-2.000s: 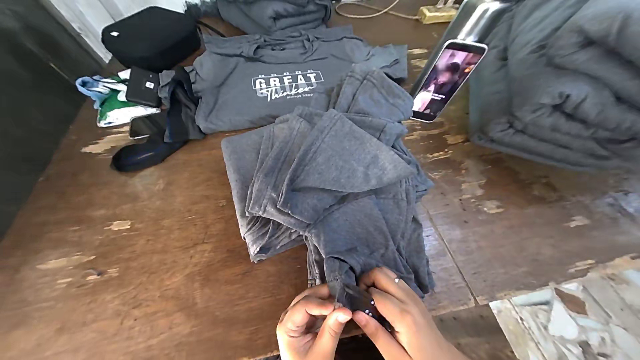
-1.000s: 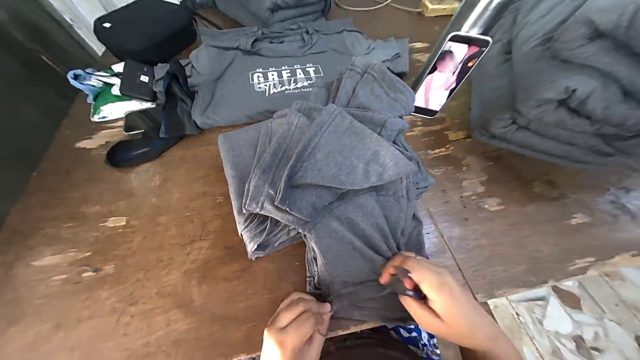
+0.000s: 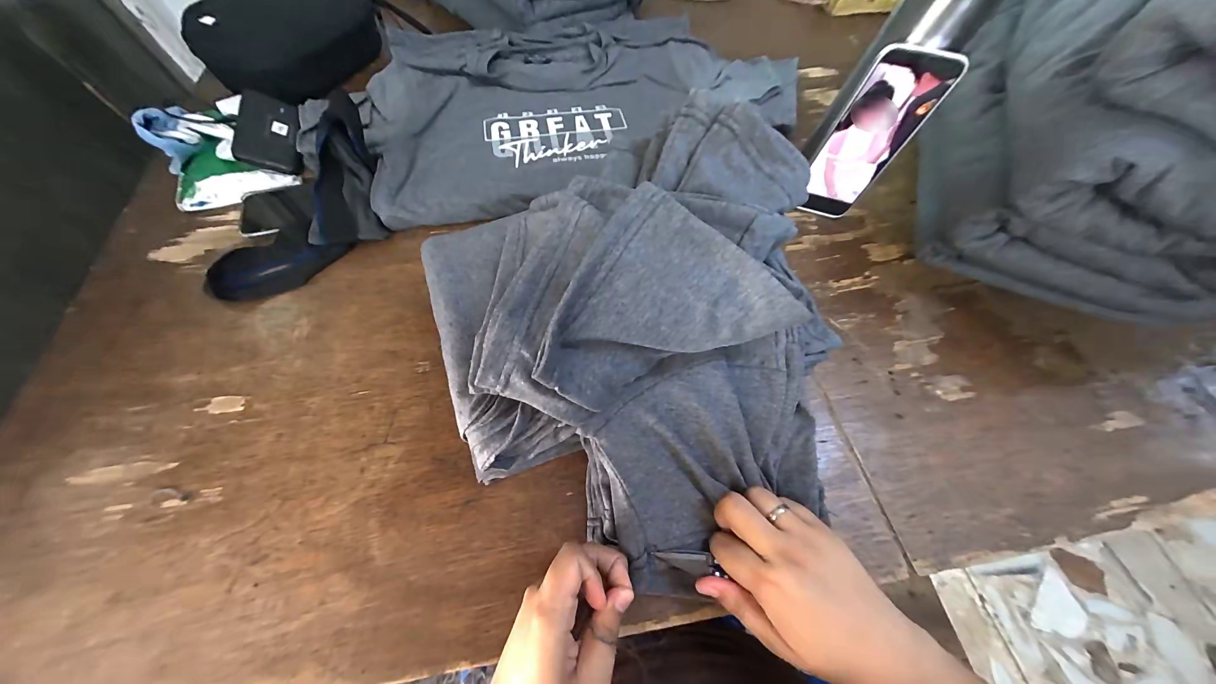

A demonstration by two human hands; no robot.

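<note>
A pile of grey cloth garments (image 3: 665, 304) lies on the worn wooden table, its near end reaching the front edge. My right hand (image 3: 779, 579), a ring on one finger, is closed around a small dark tool with a pointed metal tip, mostly hidden in the fingers, and rests on the cloth near its hem. Just left of it, my left hand (image 3: 579, 608) has thumb and fingertips brought together at the hem's left corner; whether cloth or thread is between them cannot be told.
Behind the pile lies a grey printed T-shirt (image 3: 570, 123). A phone (image 3: 883, 128) leans by a metal cylinder at right, near bulky grey fabric (image 3: 1083, 171). A black case (image 3: 280, 43), a dark wallet-like item (image 3: 266, 131) and coloured cloth (image 3: 204, 176) sit at back left.
Two seconds ago both hands were together at the cloth's near end; they are now apart, and that end lies spread flatter. Since one second ago, my right hand has moved down towards the hem.
</note>
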